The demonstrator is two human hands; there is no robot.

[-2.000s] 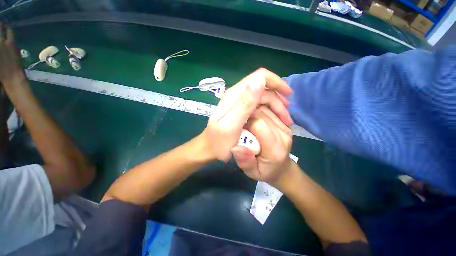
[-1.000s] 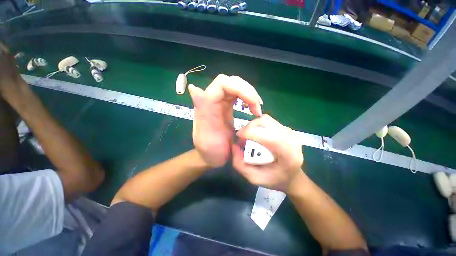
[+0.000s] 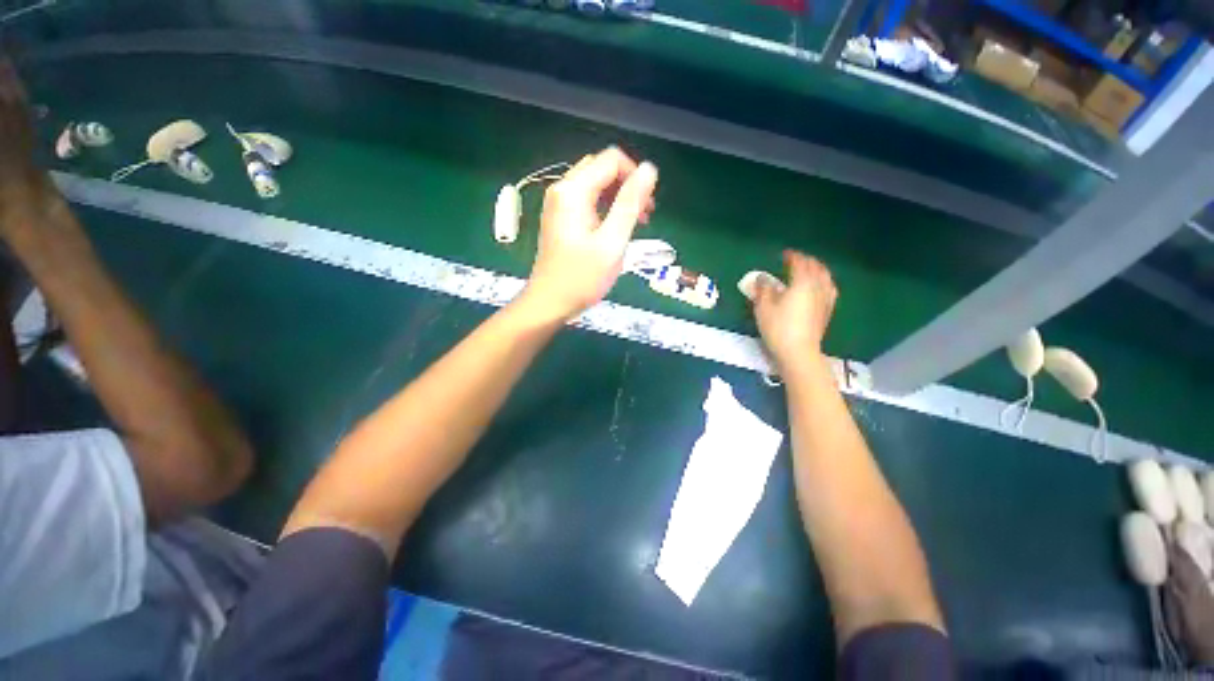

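Observation:
My left hand (image 3: 593,229) is over the belt, fingers bent and apart, with nothing visible in it. Beside it lies an opened unit: a cream-white shell (image 3: 650,256), partly behind the hand, and a white insert with dark and blue marks (image 3: 687,285). My right hand (image 3: 799,314) is farther right, beyond the pale rail. A small white housing (image 3: 762,282) is at its thumb; whether the fingers grip it is unclear. A closed cream unit (image 3: 506,213) with a looped cord lies left of my left hand. A white strip (image 3: 719,492) lies on the near surface.
The pale rail (image 3: 400,270) crosses the green surface. A slanted grey post (image 3: 1038,253) stands at right. Several units lie at left near another person's arm (image 3: 127,339). Two corded units (image 3: 1069,373) and a cluster (image 3: 1148,545) with a person's hand are at right.
My hands have moved apart, the left up and the right outward to the rail's far side. The white housing has gone with the right hand. More of the white strip shows.

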